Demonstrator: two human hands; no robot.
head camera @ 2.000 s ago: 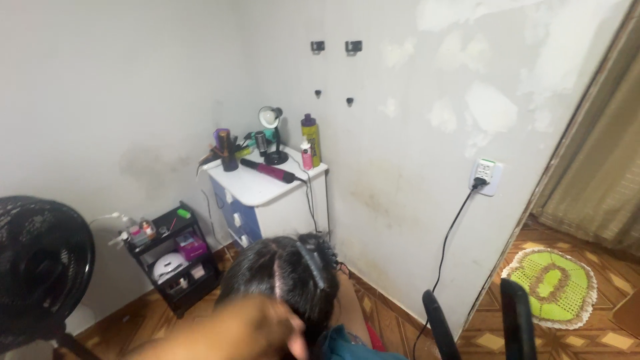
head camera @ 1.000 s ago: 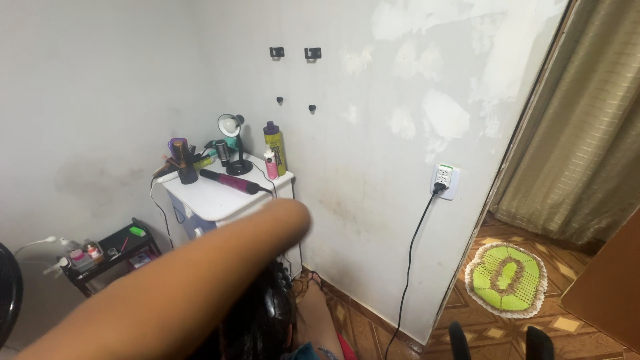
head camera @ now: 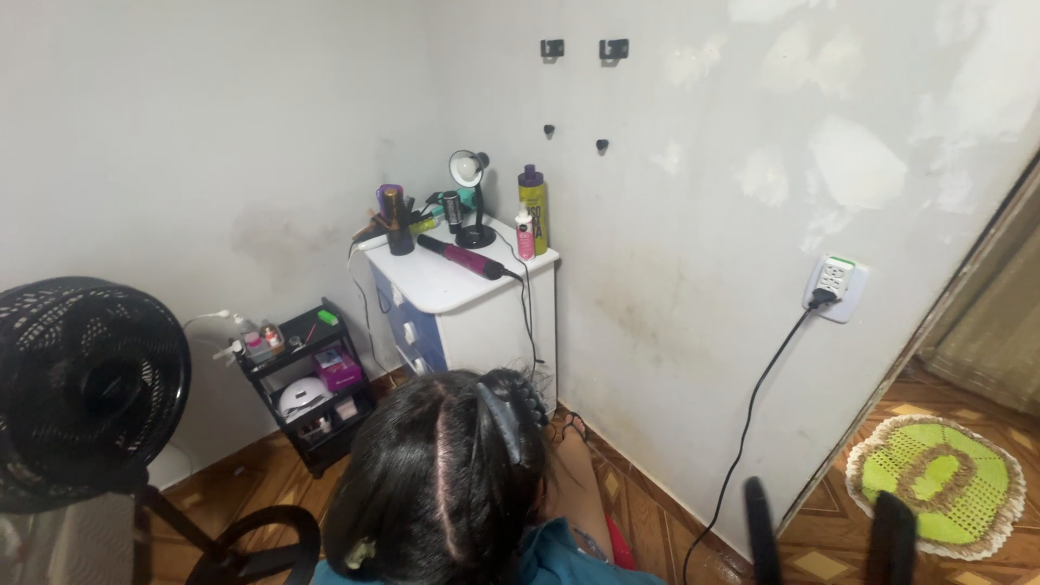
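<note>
Neither of my hands shows in the head view now. Below me sits a person with dark hair (head camera: 398, 479) parted down the middle. A dark claw hair clip (head camera: 504, 418) holds hair on the right of the head, and a small light clip (head camera: 360, 554) sits at the lower left. At the lower right stand two dark upright prongs (head camera: 761, 524), one beside the other; what they belong to cannot be told. On the white cabinet (head camera: 439, 296) lie a purple hot-air styling brush (head camera: 461, 257), a desk lamp (head camera: 475, 236), a yellow bottle (head camera: 533, 195) and a pink-and-white bottle (head camera: 525, 236).
A black fan (head camera: 89, 390) stands at the left beside a black shelf trolley (head camera: 305, 353) with bottles and a white nail lamp (head camera: 305, 396). A black cord (head camera: 751, 414) hangs from the wall outlet (head camera: 835, 284). A green crocheted rug (head camera: 934, 483) lies beyond the doorway.
The bare forearm that crossed in front of the seated person one second ago has left the view, so the hair is uncovered. The view has swung back to the left.
</note>
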